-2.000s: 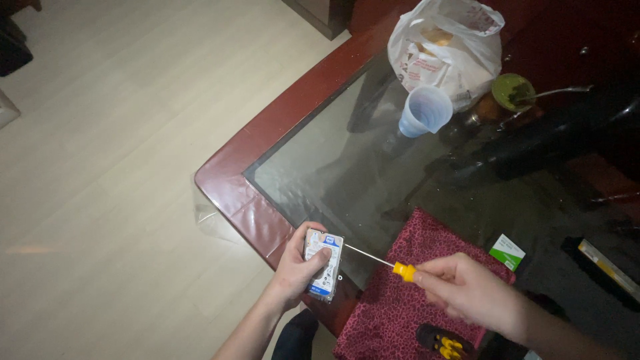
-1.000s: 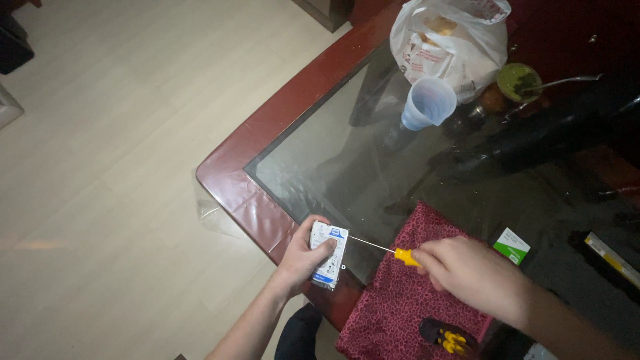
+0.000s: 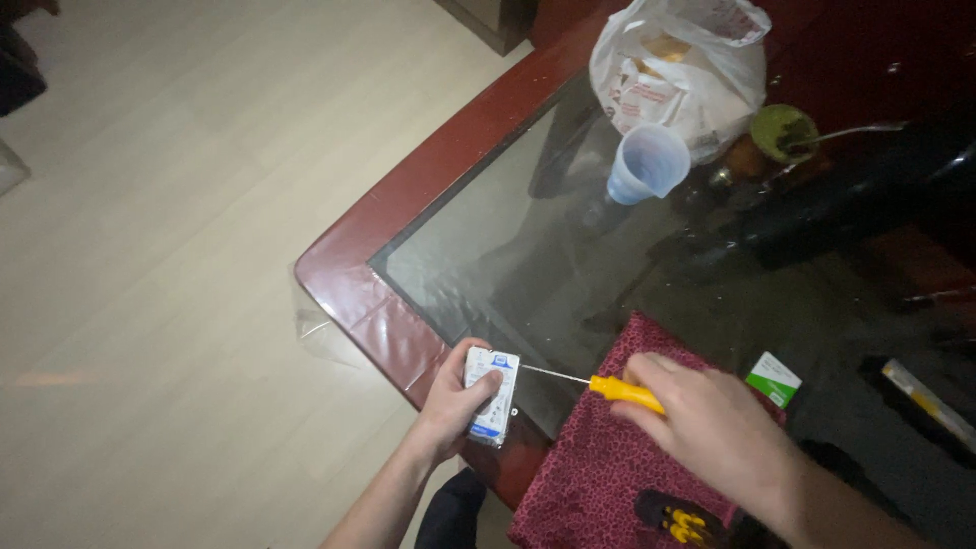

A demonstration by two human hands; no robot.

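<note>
My left hand (image 3: 456, 396) grips a small hard drive (image 3: 497, 396) with a white and blue label, thumb across its face, just over the table's near edge. In my right hand (image 3: 690, 408) is a screwdriver (image 3: 625, 393) with a yellow handle, held from the right. Its thin shaft points left, and the tip is at the upper right side edge of the drive; whether it sits in a screw is too small to tell. A small light ring-like piece (image 3: 515, 412) shows beside the drive's right edge. Under the right hand lies a dark pink patterned cloth (image 3: 587, 465).
On the glass-topped table with a red-brown frame (image 3: 427, 191) stand a translucent cup (image 3: 650, 164), a white plastic bag (image 3: 679, 84) and a green-topped vessel with a metal straw (image 3: 784, 134). A green and white card (image 3: 775, 380) and a black and yellow object (image 3: 679, 522) lie at the right.
The yellow handle shows more between my right fingers than a second ago, and that hand has turned somewhat. The left hand still holds the drive.
</note>
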